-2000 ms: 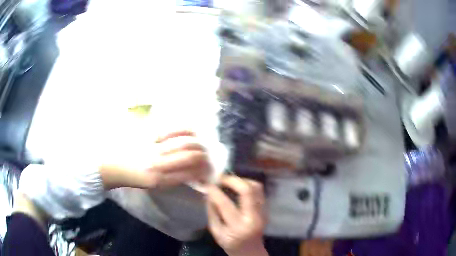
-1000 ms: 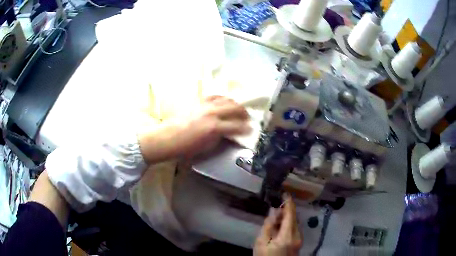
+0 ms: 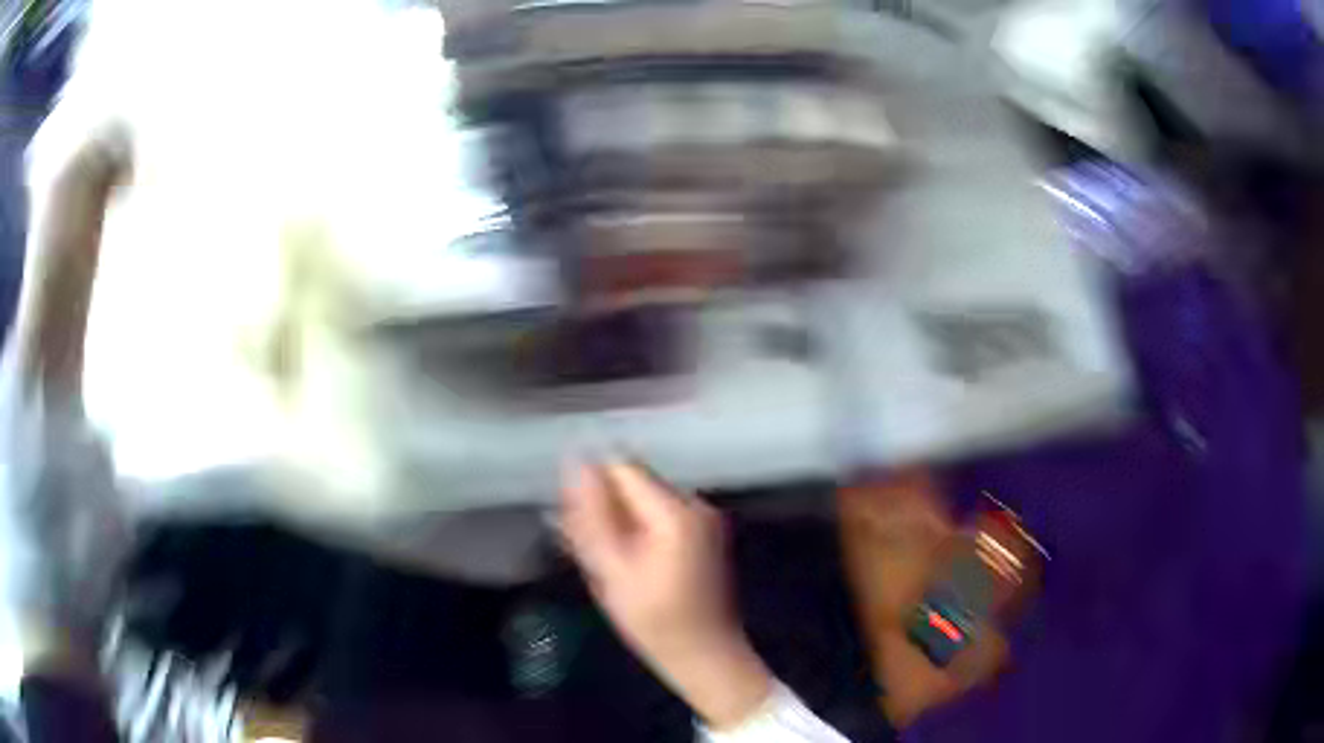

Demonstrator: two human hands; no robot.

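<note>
The frame is strongly blurred. Cream cloth [image 3: 276, 218] lies bright and overexposed over the left side of the machine table. My left hand [image 3: 105, 157] is at the cloth's far left edge, small and blurred; whether it grips the cloth cannot be told. My right hand [image 3: 639, 537] is at the table's front edge with its fingertips close together; nothing shows clearly between them. The overlock machine [image 3: 697, 174] stands beyond my right hand, its knobs and needle area smeared.
White machine table [image 3: 755, 421] with a dark label at its right. Purple garments [image 3: 1147, 581] heap at the right. A phone-like dark object [image 3: 958, 595] lies on a brown wooden ledge [image 3: 886, 523]. A white cone disc [image 3: 1060, 58] stands at the back right.
The view has swung, so the machine sits further left and higher. My left hand has moved from beside the needle area to the far left. My right hand has come away from the machine front.
</note>
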